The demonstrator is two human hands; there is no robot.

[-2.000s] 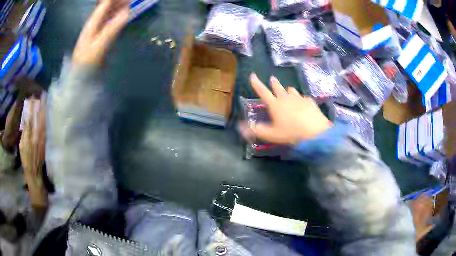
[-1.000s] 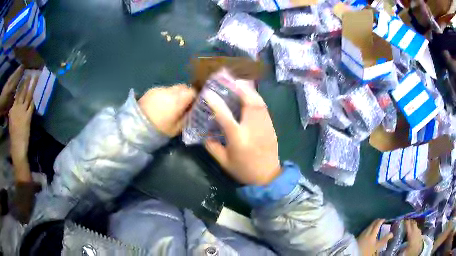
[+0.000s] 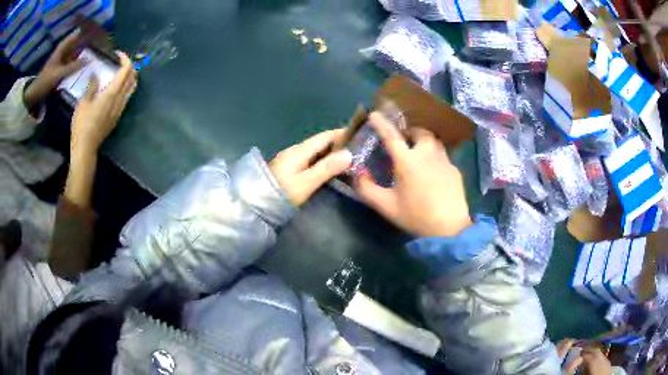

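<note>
A product box (image 3: 426,110) lies open in front of me, its brown lid flap spread to the upper right. A bubble-wrapped product (image 3: 377,154) is partly inside the box opening, its dark, shiny wrap showing between my hands. My left hand (image 3: 311,165) grips the box at its left side. My right hand (image 3: 417,176) is on the wrapped product, with its fingers over it at the opening. The fingers and the flaps hide most of the box body.
Bubble-wrapped products (image 3: 483,91) are heaped to the right, with open boxes (image 3: 575,95) and a row of boxes (image 3: 611,269) beyond. Another person's hands (image 3: 102,95) hold a box at the left. Another person's hand shows at the lower right. A white strip (image 3: 392,324) lies on the near table edge.
The wrapped product, picked up from the table, has gone from above the box to partly inside it. My left hand has come to the box. The view has shifted, moving the scene around.
</note>
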